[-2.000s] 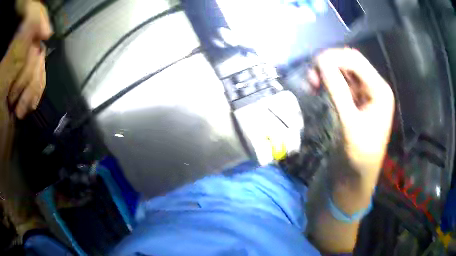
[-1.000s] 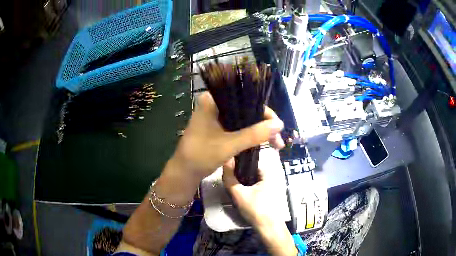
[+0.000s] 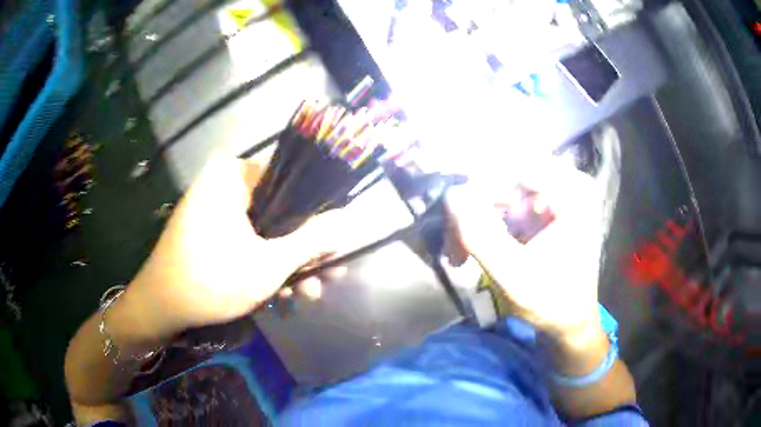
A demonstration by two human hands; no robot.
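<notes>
My left hand, with a thin bracelet on the wrist, is closed around a bundle of black cables. Their red, yellow and whitish core ends fan out towards the upper right, below the glaring machine. My right hand, with a light blue wristband, is apart from the bundle on the right. Its fingers are curled and washed out by glare. A thin dark strand shows near its fingertips; I cannot tell whether the hand holds it.
A blue basket edge is at the upper left, with cable ends below it. A blue-edged bin is at the bottom left. A phone-like dark rectangle lies at the upper right. A red coil is at the right.
The view has shifted and turned. Both hands were on the bundle in the middle; now my left hand alone holds it, tilted to the upper right, and my right hand has moved away to the right.
</notes>
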